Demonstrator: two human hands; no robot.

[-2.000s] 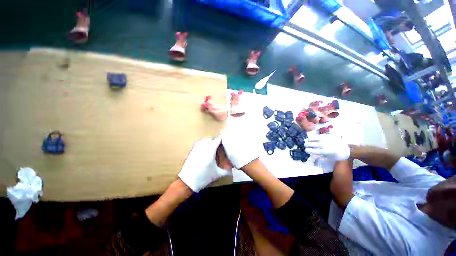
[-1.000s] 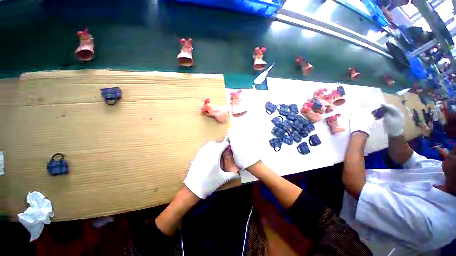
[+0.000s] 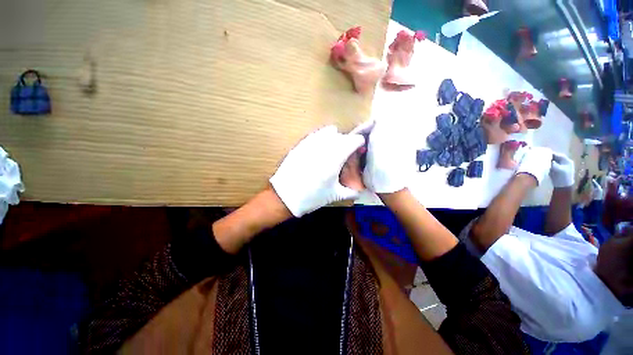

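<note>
My left hand point(image 3: 316, 170), in a white glove, is closed around a pink figure body point(image 3: 352, 172) at the front edge of the bench. My right hand point(image 3: 386, 158), also gloved, presses against the same figure from the right. A small dark part shows between the fingers at the figure's top; most of it is hidden. Two pink figures with red tops lie beyond my hands, one on the cardboard point(image 3: 360, 66) and one on the white sheet point(image 3: 400, 61). A pile of dark blue handbag parts point(image 3: 452, 135) lies on the white sheet.
One handbag part point(image 3: 30, 97) and a crumpled white tissue point(image 3: 8, 182) are at the left. Clustered figures point(image 3: 513, 114) lie right of the pile. A white pointed object point(image 3: 463, 25) is by the green conveyor point(image 3: 548, 59). A gloved person sits at the right.
The view has tilted down and turned, so the bench sits higher and the conveyor is mostly at the right. My hands still hold the figure. The other person's hands have come together beside a figure.
</note>
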